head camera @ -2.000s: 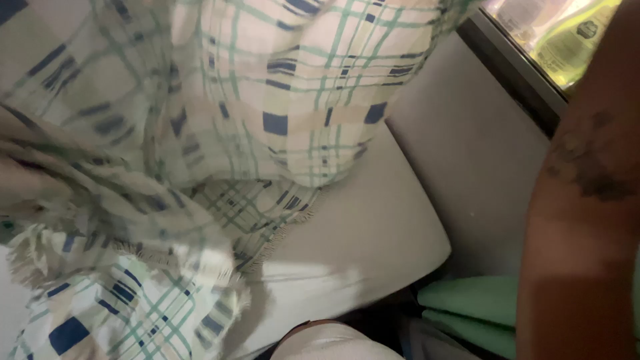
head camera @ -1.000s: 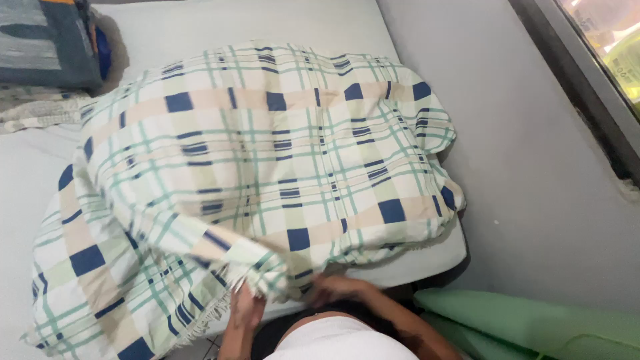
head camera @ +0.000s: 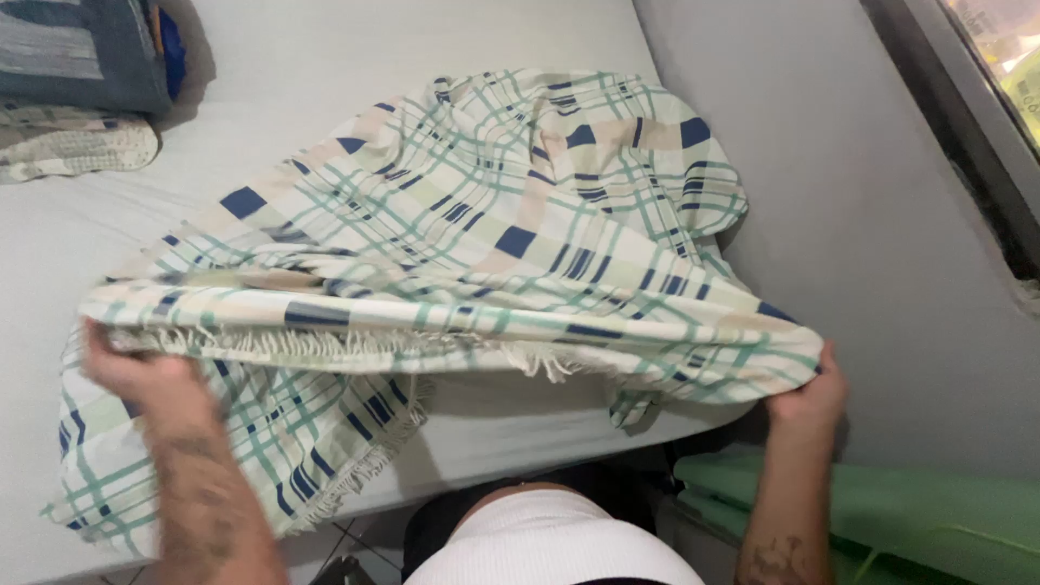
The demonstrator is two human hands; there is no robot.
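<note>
A plaid blanket (head camera: 455, 211) with fringed edges, in white, green, beige and navy, lies partly bunched on a bed with a pale sheet (head camera: 325, 49). My left hand (head camera: 142, 366) grips its near edge at the left, and my right hand (head camera: 808, 386) grips the same edge at the right. Between them the edge is stretched in a long, fringed fold, raised above the near side of the mattress. Another fringed part of the blanket hangs below my left hand. Some fingers of both hands are hidden by the cloth.
A dark blue folded item (head camera: 81, 57) rests on a patterned cloth (head camera: 73, 142) at the upper left. A grey wall (head camera: 812, 203) runs along the right side, with a dark-framed opening (head camera: 959, 138) above. Green material (head camera: 918, 504) lies at the lower right; floor tiles (head camera: 357, 544) show below.
My hands were close together at the blanket's near edge one second ago; now they are wide apart, with the edge stretched between them. The blanket's far part has a different, more bunched shape.
</note>
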